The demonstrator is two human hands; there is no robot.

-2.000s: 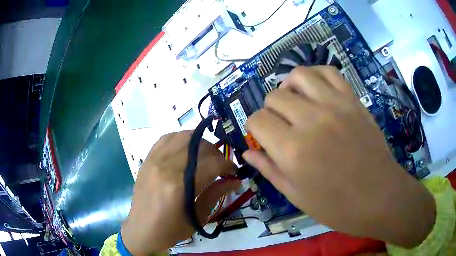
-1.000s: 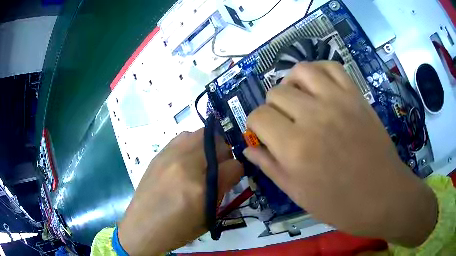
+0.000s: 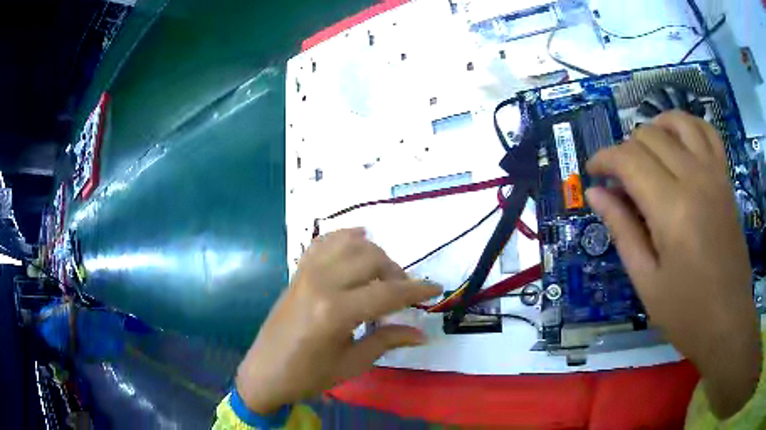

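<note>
The blue motherboard (image 3: 592, 273) lies on the white perforated back plate (image 3: 361, 109). A black sleeved cable (image 3: 497, 239) runs from the board's left edge down to the plate's lower edge. A dark piece, perhaps black tape (image 3: 521, 159), sits at its upper end. A red wire bundle (image 3: 445, 188) runs left from there. My left hand (image 3: 336, 315) is over the lower left of the plate, fingers apart, near the cable's lower end, holding nothing visible. My right hand (image 3: 680, 210) is over the board beside the RAM module (image 3: 568, 164), thumb and fingers apart; its palm side is partly hidden.
Red foam (image 3: 504, 399) shows along the unit's lower edge. The fan (image 3: 670, 102) is above my right hand. The green bench (image 3: 185, 210) extends left, with another red-edged unit (image 3: 91, 155) farther off. A thin black wire (image 3: 458, 239) crosses the plate.
The view has shifted left, so the unit appears farther right. My left hand has come away from the board's edge and opened. The black cable now lies straighter, and the red wires show stretched left.
</note>
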